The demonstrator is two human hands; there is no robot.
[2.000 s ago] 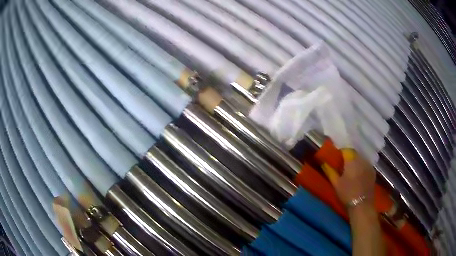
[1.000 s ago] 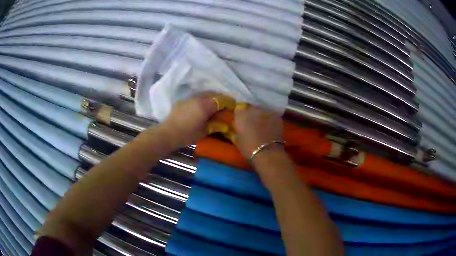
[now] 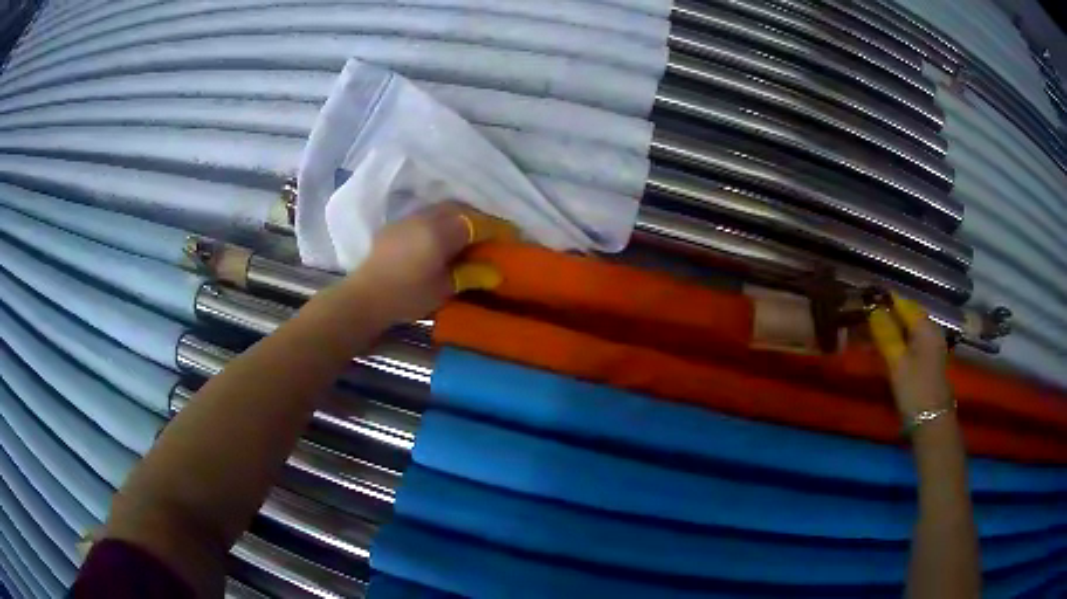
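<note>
Orange cloth (image 3: 608, 281) lies in two ridges over the rods, beside wide blue cloth (image 3: 632, 433). My left hand (image 3: 427, 257), with yellow finger covers, grips the left end of the upper orange ridge. My right hand (image 3: 919, 345), also with yellow finger covers, has its fingertips at a metal clip (image 3: 872, 302) on the orange ridge; whether they close on it cannot be told. A tan pad (image 3: 784, 319) sits beside the clip. White loose cloth (image 3: 410, 152) lies crumpled just beyond my left hand, on the ridged white cloth.
Bare metal rods (image 3: 363, 410) run left of the blue cloth, and more bare rods (image 3: 796, 152) lie at the upper right. Ridged white cloth (image 3: 527, 59) is at the top, pale blue cloth (image 3: 82, 316) at the left. Another clip (image 3: 995, 325) is at the right.
My right hand has moved right, away from my left hand, along the orange ridge to the clip. My left hand has shifted slightly left and stays on the orange end.
</note>
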